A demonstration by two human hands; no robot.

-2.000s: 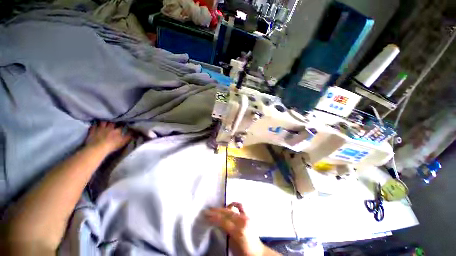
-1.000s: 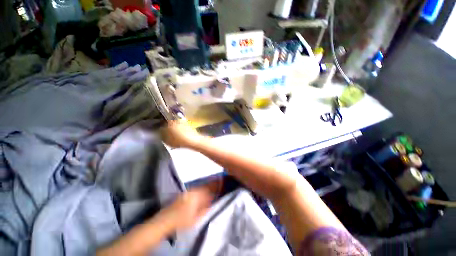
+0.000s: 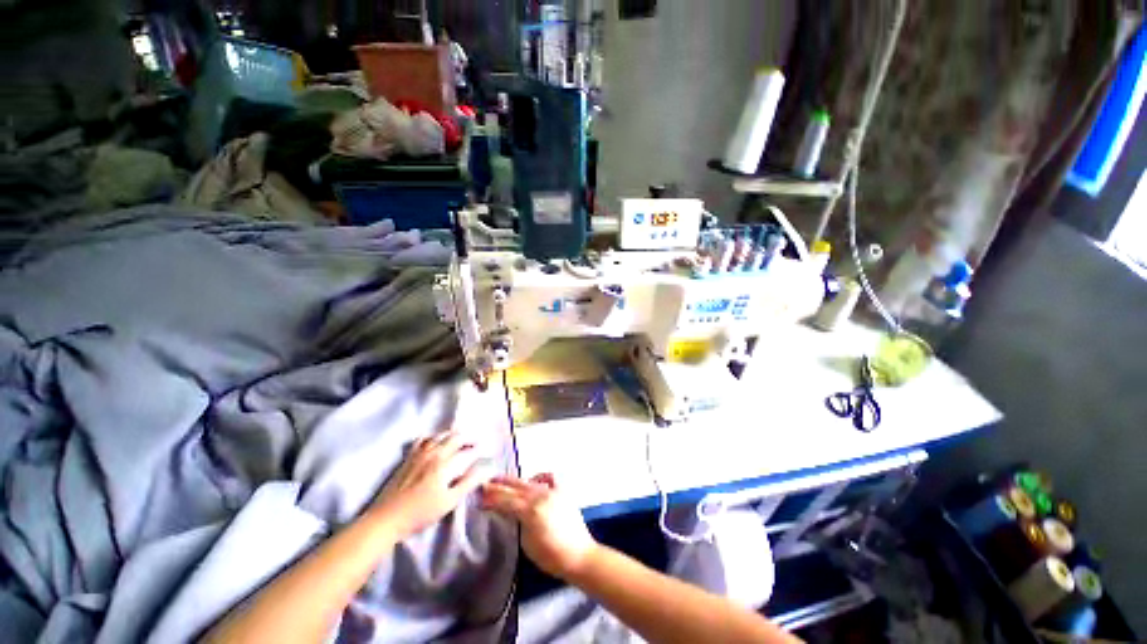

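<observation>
Grey fabric [image 3: 289, 302] is heaped left of the white sewing machine [image 3: 579, 302] and runs over the table's front edge. Its straight dark edge [image 3: 512, 440] runs from below the presser foot [image 3: 481, 375] toward me. My left hand [image 3: 434, 482] lies on the fabric, palm down with fingers spread. My right hand [image 3: 541, 518] is beside it at the fabric edge, thumb and fingers close together; whether it pinches the edge is unclear. The dark needle plate [image 3: 562, 401] shows right of the edge.
Black scissors [image 3: 857, 400] lie on the white table [image 3: 755, 440] at right, near a yellow-green round item [image 3: 898, 359]. A display box [image 3: 662, 224] and small spools [image 3: 742, 249] top the machine. Thread cones [image 3: 756, 122] stand behind. A white roll [image 3: 742, 556] hangs below. A crate of spools [image 3: 1034, 541] is at lower right.
My right hand has come back from near the needle to the fabric edge below it. My left hand has moved up and now lies flat on the fabric, which is smoother there.
</observation>
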